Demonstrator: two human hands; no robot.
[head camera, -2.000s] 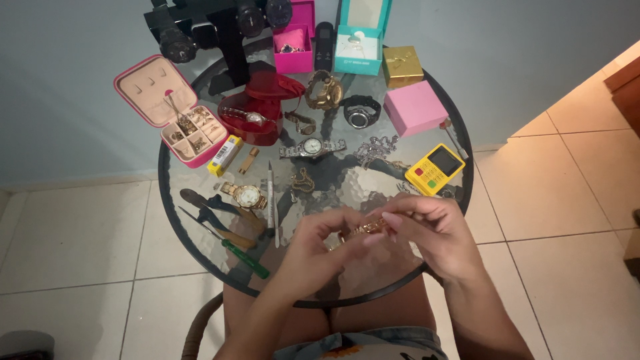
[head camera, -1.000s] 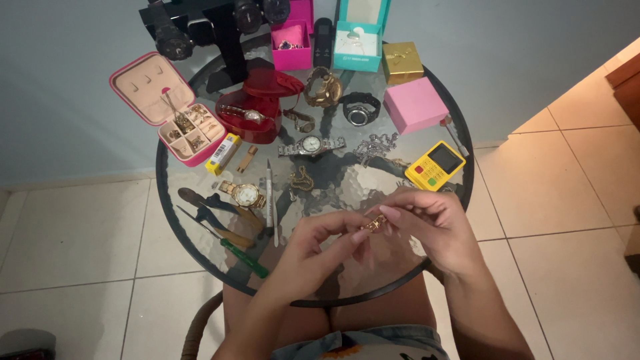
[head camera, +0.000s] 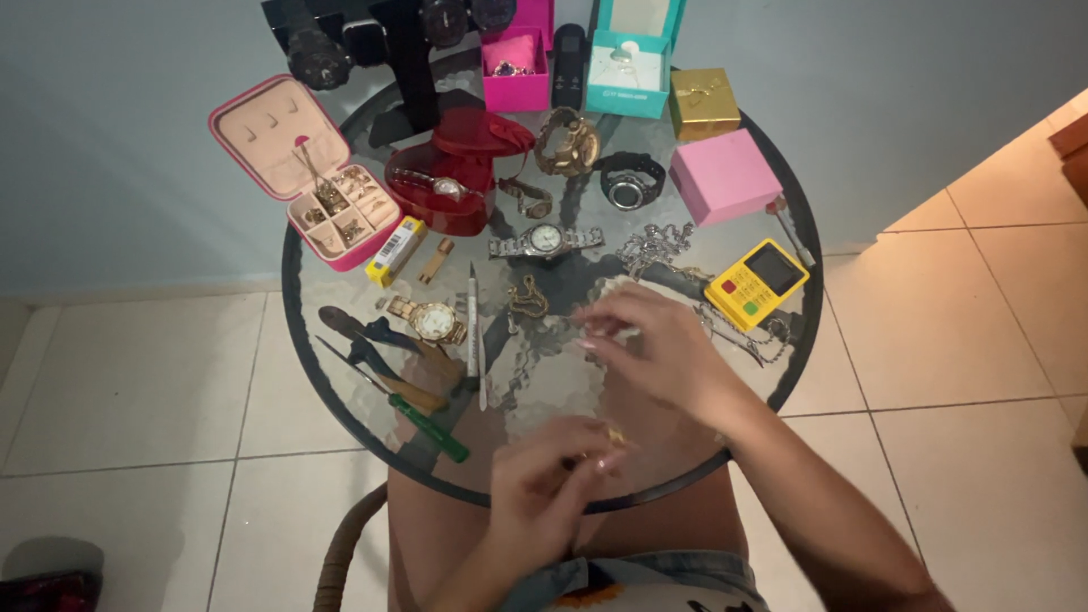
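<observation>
My left hand (head camera: 552, 476), near the table's front edge, has its thumb and fingers closed on a small gold-coloured piece of jewelry (head camera: 615, 437), mostly covered by the fingers. Above and to its right, my right hand (head camera: 650, 348) is blurred over the glass table; its thumb and fingers are apart, with nothing visible between them. A gold chain (head camera: 529, 297) lies to the left of its fingertips. Beyond that hand lie a tangled silver chain (head camera: 654, 246) and a silver wristwatch (head camera: 546, 240). A gold wristwatch (head camera: 435, 321) rests further left.
Pliers (head camera: 382, 365), a green-handled screwdriver (head camera: 429, 425) and tweezers (head camera: 482, 365) lie left. A yellow card reader (head camera: 756, 283) and pink box (head camera: 725, 177) sit right. Behind are a jewelry case (head camera: 297, 191), red heart-shaped box (head camera: 442, 212), teal box (head camera: 629, 98) and black watch stand (head camera: 416, 85).
My hands, together at the gold piece before, have come apart. The right hand has moved toward the table's middle; the left has moved nearer the front edge with the piece.
</observation>
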